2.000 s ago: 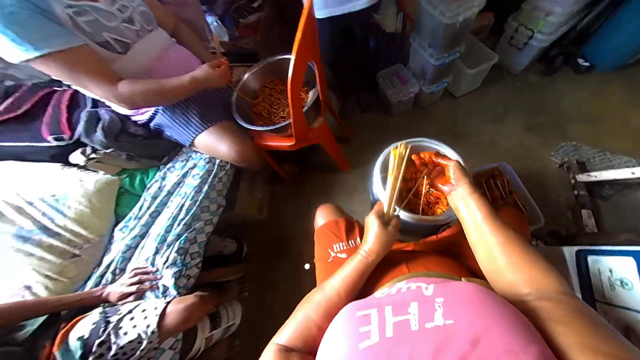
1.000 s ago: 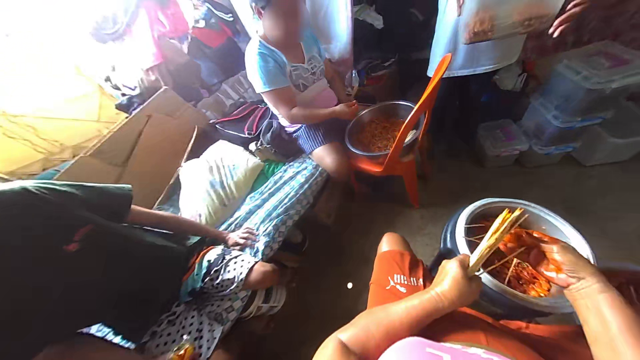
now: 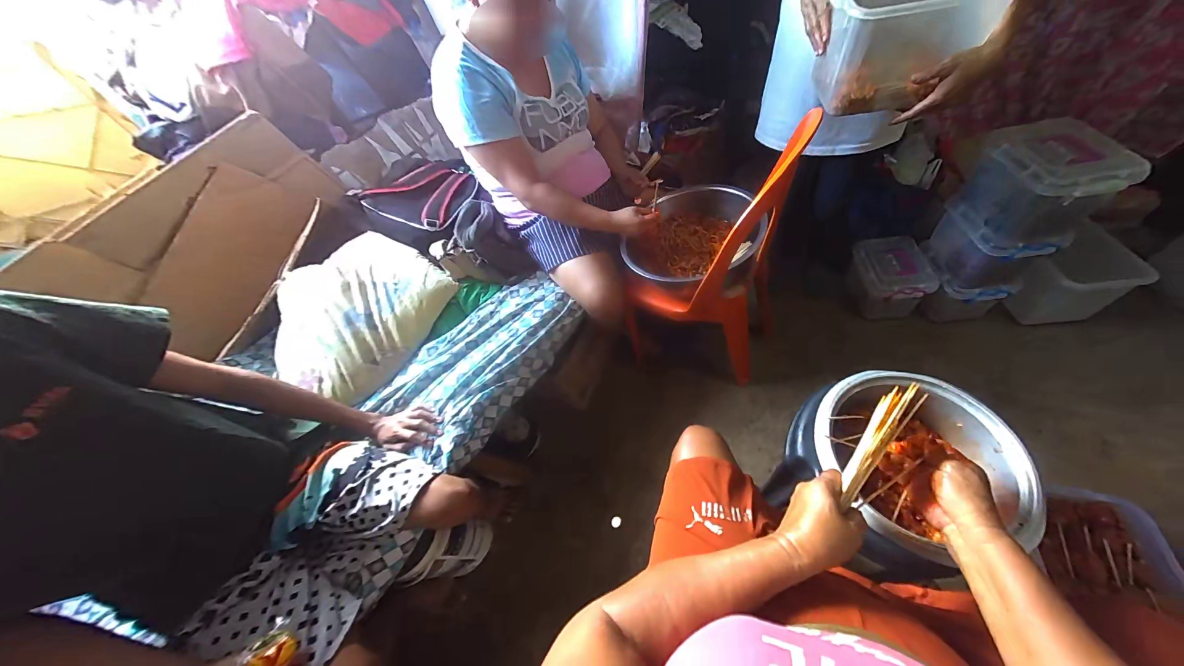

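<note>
A bundle of thin wooden skewers [image 3: 883, 439] stands up out of my left hand [image 3: 821, 523], which is closed round its lower end at the left rim of a metal pot [image 3: 1004, 435]. Inside the pot lie pieces of red-orange marinated food [image 3: 911, 453], with a few skewers among them. My right hand [image 3: 957, 495] is down in the pot, its fingers at the food; what exactly they grip is hidden. Right of the pot, a plastic tray [image 3: 1142, 518] holds skewered reddish pieces.
An orange plastic chair [image 3: 740, 301] bears a metal basin [image 3: 638, 264] of similar food, where a seated person works. Another person holds a clear plastic tub [image 3: 865, 55]. Stacked plastic boxes [image 3: 994, 240] stand behind. At left, a person sits by a cloth-covered bench [image 3: 490, 347].
The view has swung left and up. My right hand has gone lower into the pot, while my left hand keeps the skewers. A standing person's plastic tub has come more fully into view.
</note>
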